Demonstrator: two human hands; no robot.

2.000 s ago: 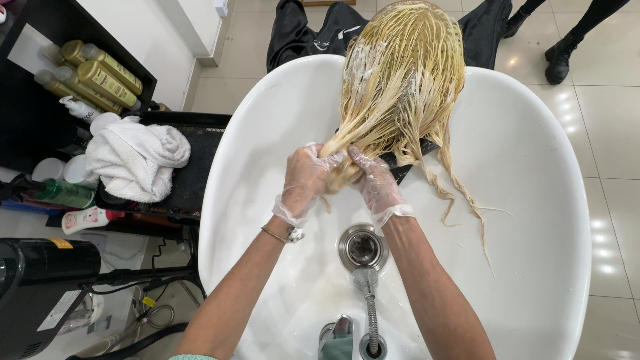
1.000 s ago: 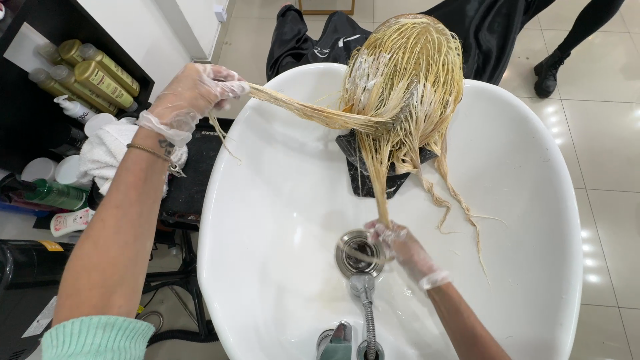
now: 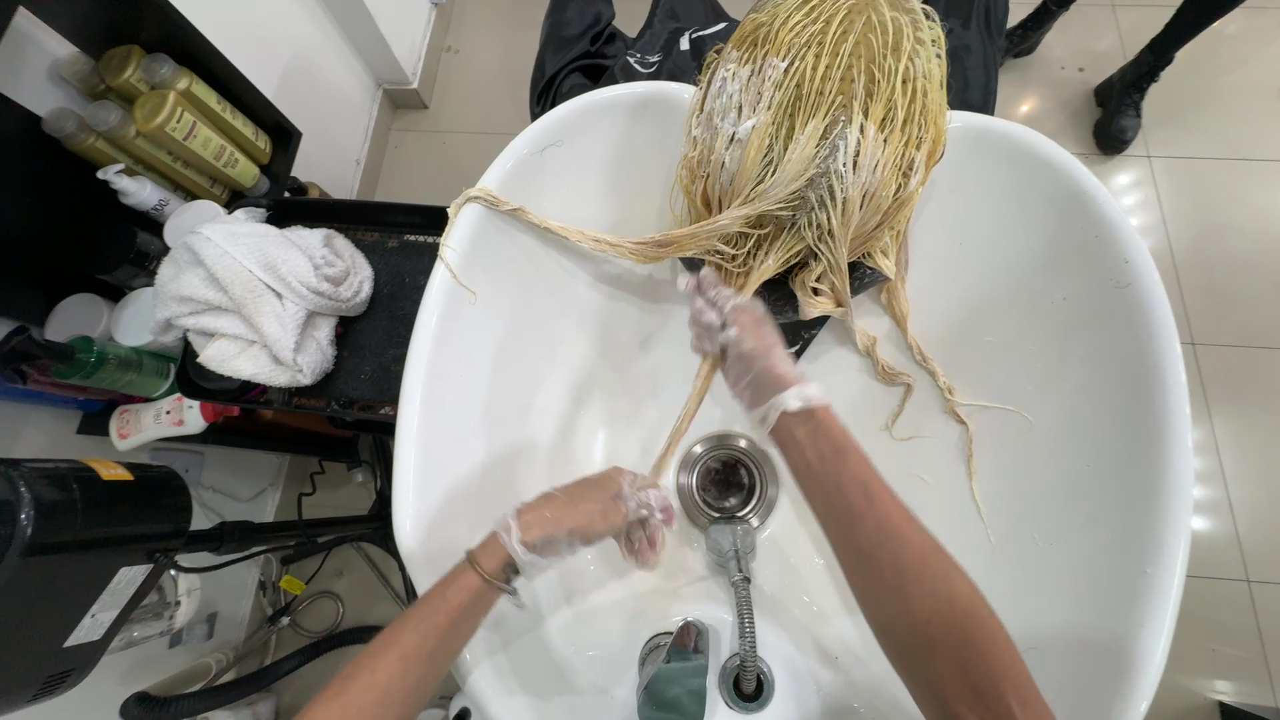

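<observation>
A person's head of wet blond hair [image 3: 815, 130], streaked with whitish cream, lies over the far edge of a white shampoo basin [image 3: 540, 340]. My right hand [image 3: 740, 340], in a clear plastic glove, grips a hair strand close to the head. Lower down, my gloved left hand [image 3: 605, 515] is closed on the end of that same strand, left of the metal drain [image 3: 727, 482]. Another long strand [image 3: 590, 238] stretches left over the basin's rim. Thinner strands hang at the right. A black neck rest [image 3: 790, 310] shows partly beneath the hair.
Left of the basin, a black trolley [image 3: 385, 300] carries a rolled white towel [image 3: 265, 295]. Shelved bottles [image 3: 200, 140] stand beyond it. A hand shower [image 3: 730, 540] with a metal hose and a faucet [image 3: 675, 670] are at the near edge. Another person's black boot [image 3: 1122, 105] is at upper right.
My left hand has let go of the strand it held out left, which now lies across the rim, and is down near the drain. My right hand has moved up toward the head.
</observation>
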